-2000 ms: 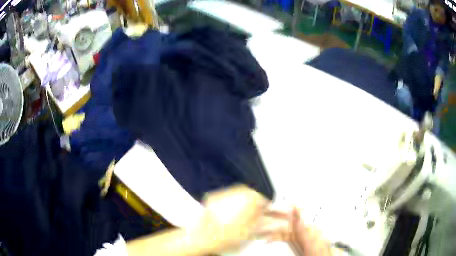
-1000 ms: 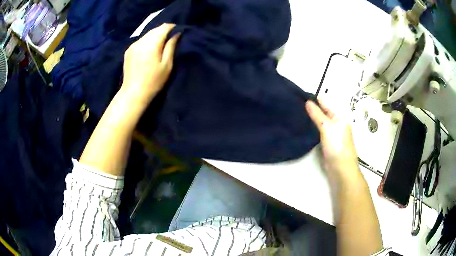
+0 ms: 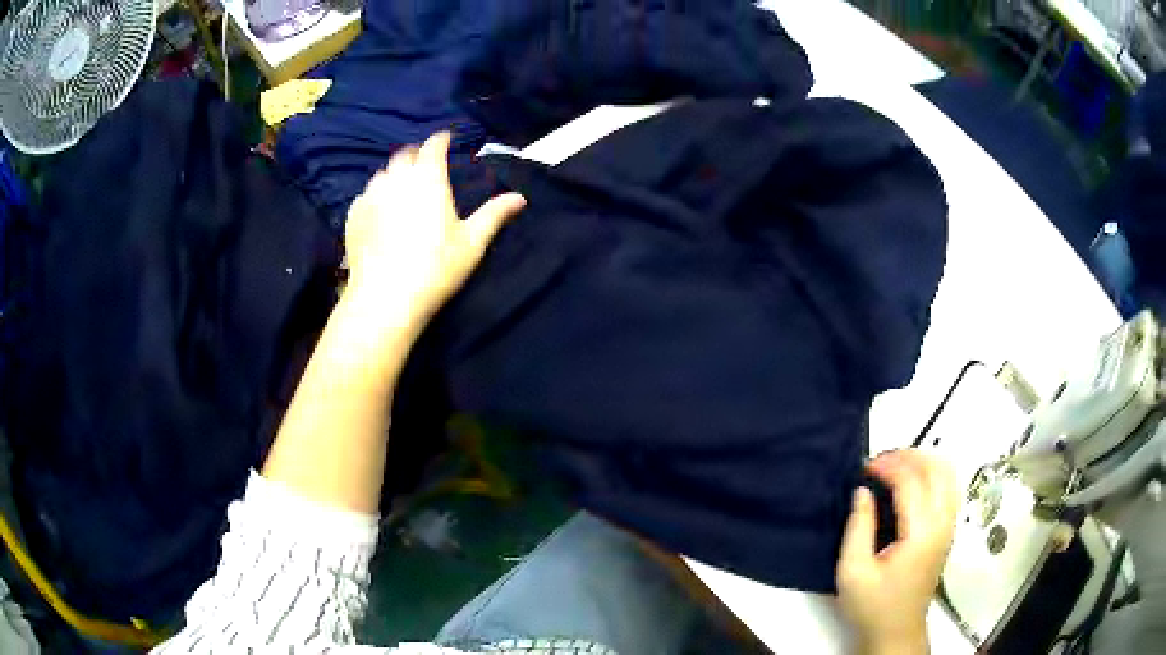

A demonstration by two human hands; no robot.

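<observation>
A dark navy garment piece [image 3: 678, 307] lies spread over the white table, its near part hanging past the front edge. My left hand [image 3: 416, 237] rests on the cloth's left side, palm down, thumb and fingers apart. My right hand [image 3: 901, 531] pinches the garment's right edge between thumb and fingers, just left of the sewing machine. The sewing machine [image 3: 1100, 410] is at the right, partly cut off by the picture's edge. Its needle area is too small to tell.
Brighter blue and navy cloth [image 3: 384, 90] is heaped at the back left. More dark cloth [image 3: 154, 333] hangs at far left, below a fan [image 3: 74, 54]. A dark phone [image 3: 1042, 595] lies beside the machine. The white table [image 3: 1010, 256] has a curved far edge.
The garment piece is spread wider and apart from the heap behind. My right hand appears lower, still on the garment's edge. My left hand's fingers have opened. The view has shifted left.
</observation>
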